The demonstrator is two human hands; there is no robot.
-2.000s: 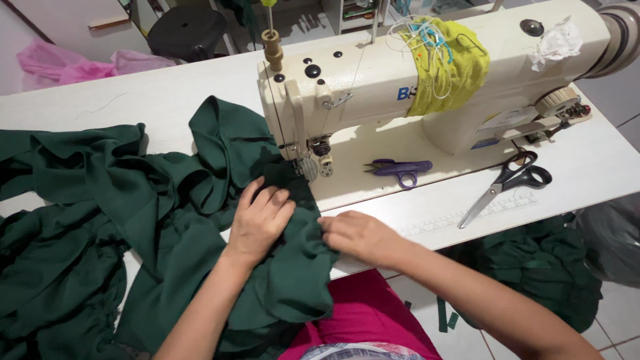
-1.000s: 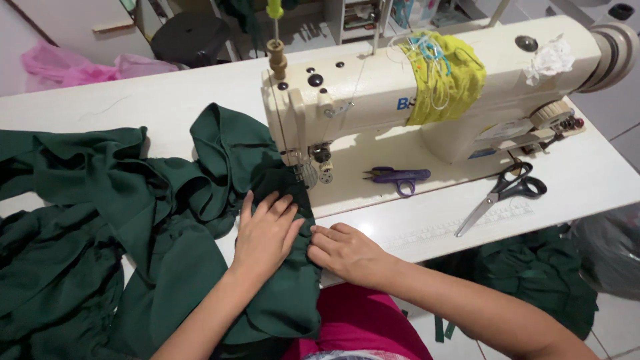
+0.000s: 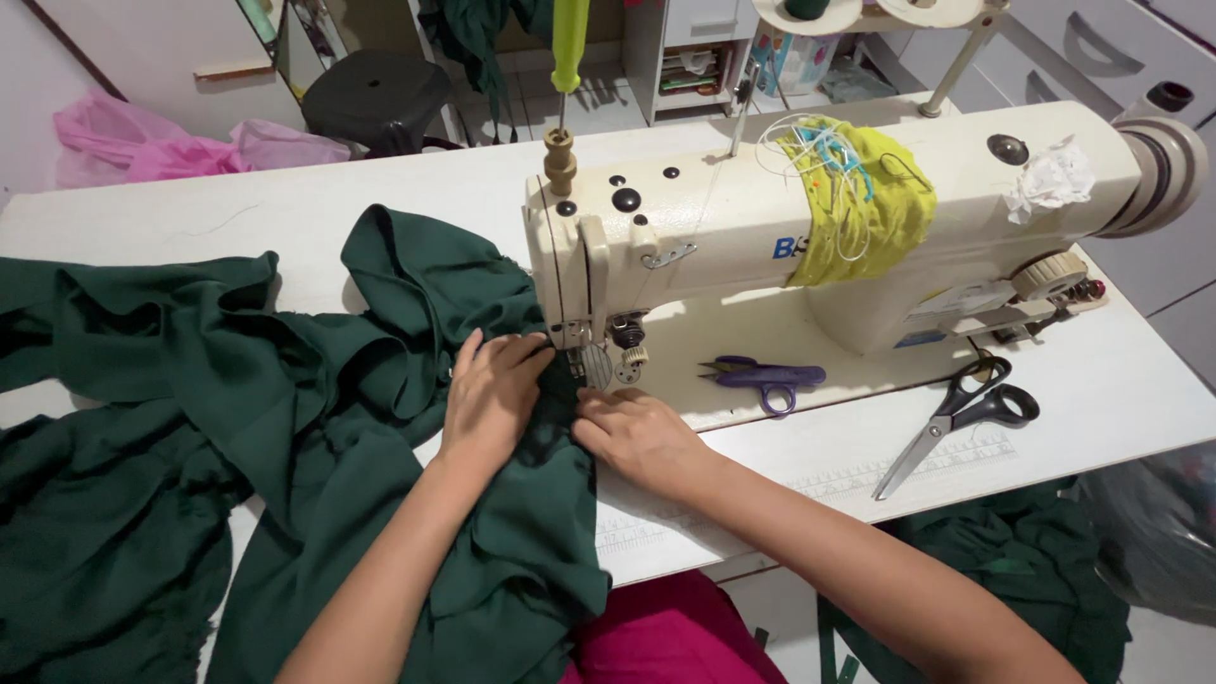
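Note:
Dark green fabric point(image 3: 313, 399) is spread over the left half of the table, and one edge runs under the presser foot of a sewing machine point(image 3: 722, 218). My left hand point(image 3: 499, 394) lies on the fabric just left of the needle area, fingers slightly spread and pressing down. My right hand point(image 3: 641, 437) pinches the fabric's right edge just in front of the presser foot, with thumb and fingertips together. The needle tip itself is hard to make out. Purple thread snips point(image 3: 774, 375) rest on the machine bed, to the right of my right hand.
Black-handled scissors point(image 3: 950, 423) lie across a ruler scale point(image 3: 988, 451) at the table's right front. A yellow-green cloth with loose threads point(image 3: 869, 204) is draped over the machine arm. More green fabric point(image 3: 1007, 570) is below the table edge. A black stool point(image 3: 375, 95) stands behind.
My right hand has shifted left and up along the fabric edge, closer to the presser foot. My left hand remains on the fabric beside the machine head.

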